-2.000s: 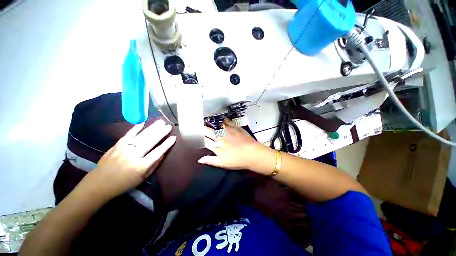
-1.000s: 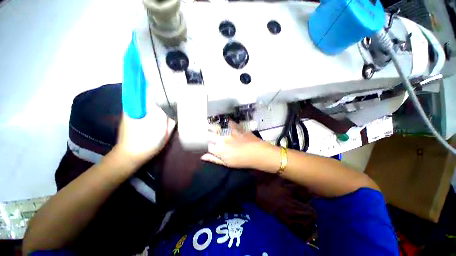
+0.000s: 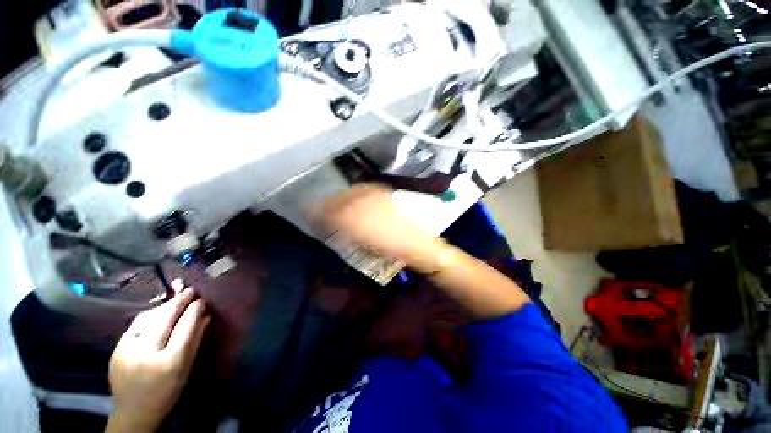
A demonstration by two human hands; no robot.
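Dark maroon and black cloth [image 3: 279, 296] lies under the head of the white sewing machine [image 3: 245, 152] and over the lap. My left hand [image 3: 161, 351] lies on the cloth left of the needle area [image 3: 199, 254], fingers together and pointing at the machine; whether it pinches the cloth is unclear. My right hand [image 3: 355, 221] is blurred, over the table right of the needle, where the scissors lay earlier. Its fingers and anything in them cannot be made out. A small green piece [image 3: 446, 195] shows beyond it.
A light blue cap [image 3: 237, 63] sits on the machine head, with a pale cable [image 3: 541, 145] running right. A cardboard box [image 3: 604, 190] stands at the right, with a red object [image 3: 640, 326] below it. Dark cloth [image 3: 719, 245] lies beside the box.
The view has swung to the right. My right hand has left the needle area and moved right along the table. My left hand stays on the cloth at the left.
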